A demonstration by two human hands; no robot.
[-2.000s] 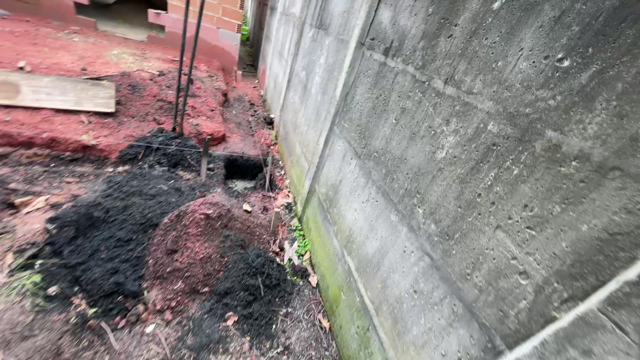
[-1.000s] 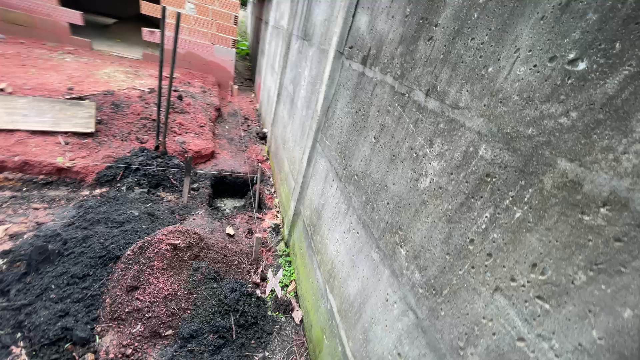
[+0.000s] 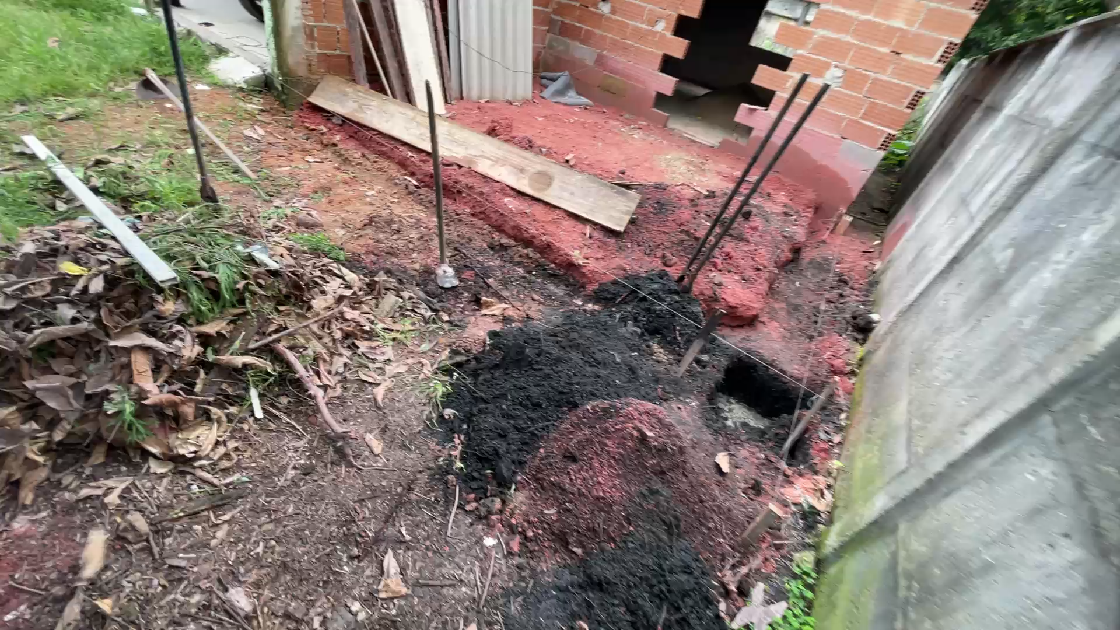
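Neither my left hand nor my right hand shows in the head view. A square hole [image 3: 759, 389] dug in the soil lies right of centre, with a wooden stake [image 3: 807, 423] at its right edge and another stake [image 3: 700, 343] at its left. A thin string runs above the hole. Black soil [image 3: 560, 376] and a mound of reddish soil [image 3: 612, 464] lie beside it. Behind them, two steel bars [image 3: 752, 188] lean upward out of the ground. Farther left, a single upright steel bar [image 3: 436, 175] stands in the dirt.
A concrete wall [image 3: 989, 350] runs along the right. A long wooden board [image 3: 490, 157] lies on red earth before a brick wall [image 3: 875, 66] with a broken opening. At the left are a dry leaf pile [image 3: 140, 359] and a pale strip [image 3: 101, 210].
The view has swung left and takes in the leaf pile, the grass and the full board; the concrete wall now fills only the right side.
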